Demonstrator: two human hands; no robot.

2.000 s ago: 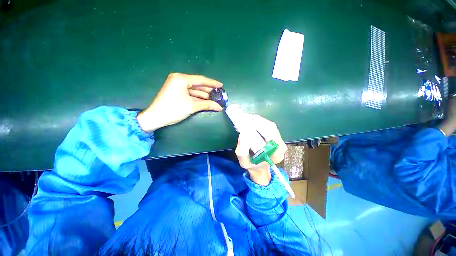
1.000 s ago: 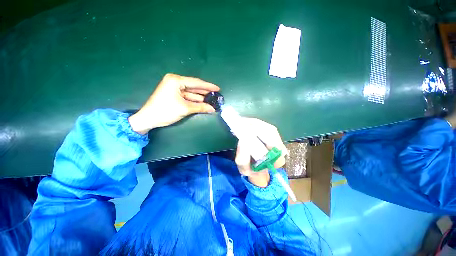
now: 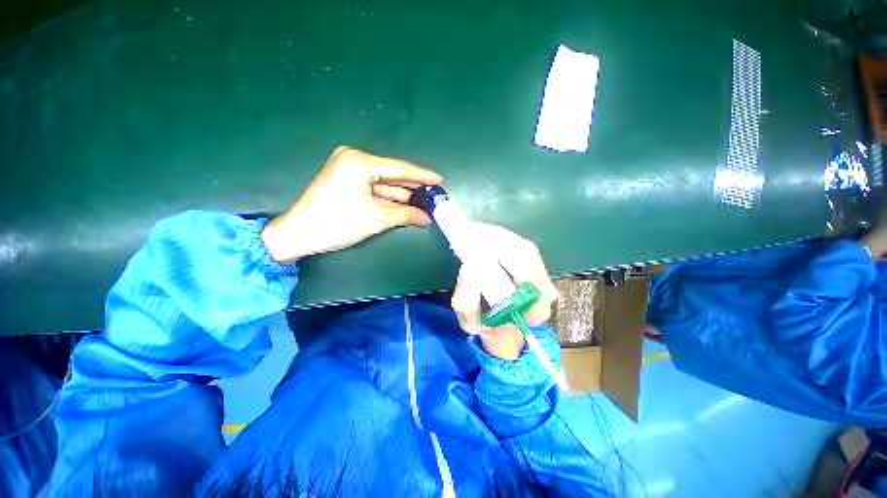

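My left hand (image 3: 355, 206) pinches a small glossy black round part (image 3: 426, 199) between thumb and fingertips, over the green surface. My right hand (image 3: 501, 282) holds a white dispensing syringe (image 3: 453, 223), its front end at the right side of the black part; whether the tip touches it I cannot tell. The green adapter head (image 3: 512, 306) sticks out at the rear of the syringe, over my right palm. A pale air hose (image 3: 548, 362) runs from it down past my right wrist. The fingers hide part of the barrel.
The long glossy green surface (image 3: 195, 126) ends at an edge below my hands. A white sheet (image 3: 567, 99) and a patterned strip (image 3: 744, 122) lie on it, with clear shiny film at far right. An open cardboard box (image 3: 620, 345) stands below the edge. A person's blue sleeve (image 3: 768, 311) is at right.
Both hands stay nearly in place, with small shifts. The black part is turned slightly in my left fingertips, showing less of its face. The syringe remains pointed at it.
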